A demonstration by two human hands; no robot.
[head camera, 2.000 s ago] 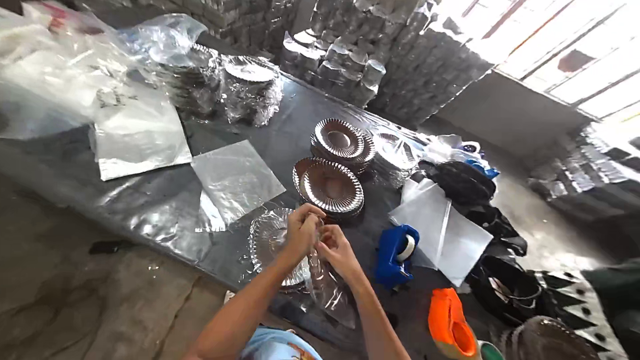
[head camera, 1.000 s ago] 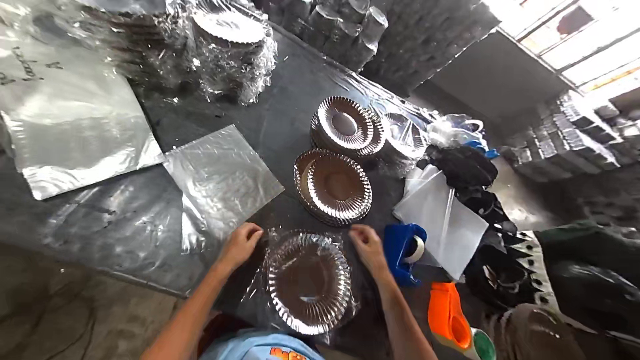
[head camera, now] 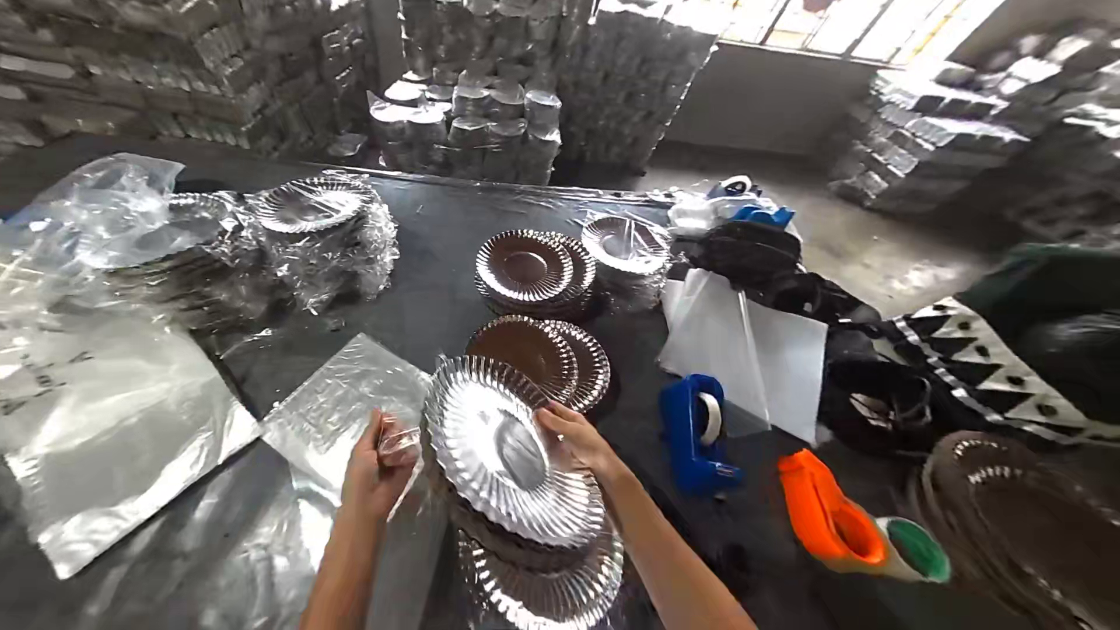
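My right hand grips the edge of a stack of silver fluted disposable plates, tilted up. On its left side, my left hand pinches clear plastic film close to the stack. Under the raised stack lies another silver plate in clear film. Just beyond are two groups of plates: a nearer one and a farther one. A flat clear plastic bag lies to the left of my hands.
Wrapped plate stacks and a large pile of plastic bags occupy the left. To the right are a blue tape dispenser, white sheets, an orange tape dispenser and dark plates. Wrapped stacks stand behind the table.
One second ago my hands were apart on either side of a plate stack lying flat in film. Now a stack is raised and tilted between them. The view has shifted toward the room behind.
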